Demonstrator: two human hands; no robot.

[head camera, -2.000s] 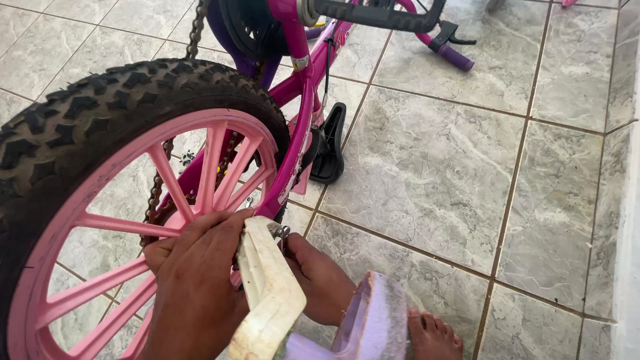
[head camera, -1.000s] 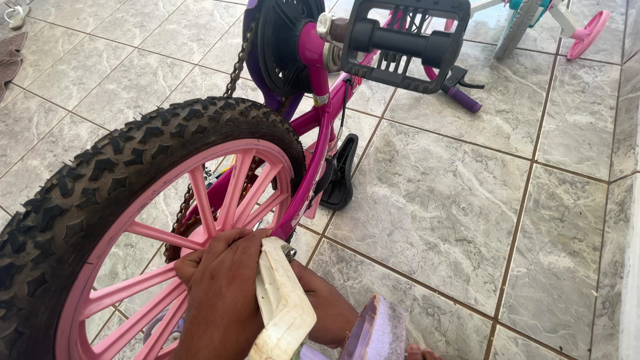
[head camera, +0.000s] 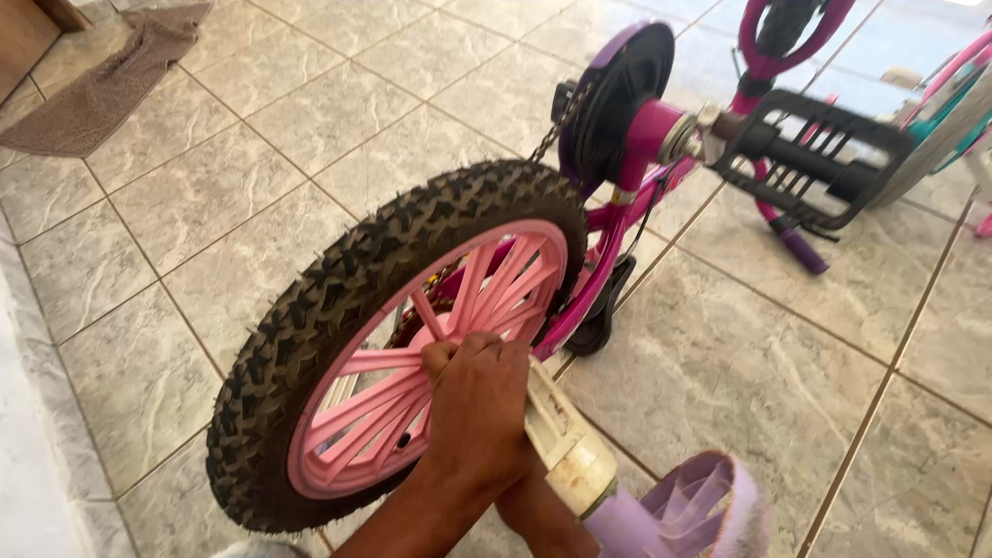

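A child's bicycle stands upside down, its magenta frame (head camera: 585, 298) above a black saddle (head camera: 595, 329) on the floor. My left hand (head camera: 480, 395) is curled at the hub of the pink spoked rear wheel (head camera: 387, 359), which has a knobby black tyre (head camera: 310, 310); what its fingers grip is hidden. Beside that hand, a cream plastic bracket (head camera: 570, 442) runs from the axle area to a lilac training wheel (head camera: 697, 504). My right forearm (head camera: 542, 508) passes behind the left one, and my right hand is hidden behind it and the bracket.
A black pedal (head camera: 821, 163) juts out above the frame, near the chain guard (head camera: 628, 93). The purple handlebar grip (head camera: 802, 252) rests on the floor tiles. Another bicycle's wheel (head camera: 922, 155) is at upper right. A brown cloth (head camera: 116, 85) lies at upper left.
The view has swung left, bringing in the brown cloth. My left hand stays at the wheel's hub. My right hand, partly visible earlier behind the bracket, is now hidden.
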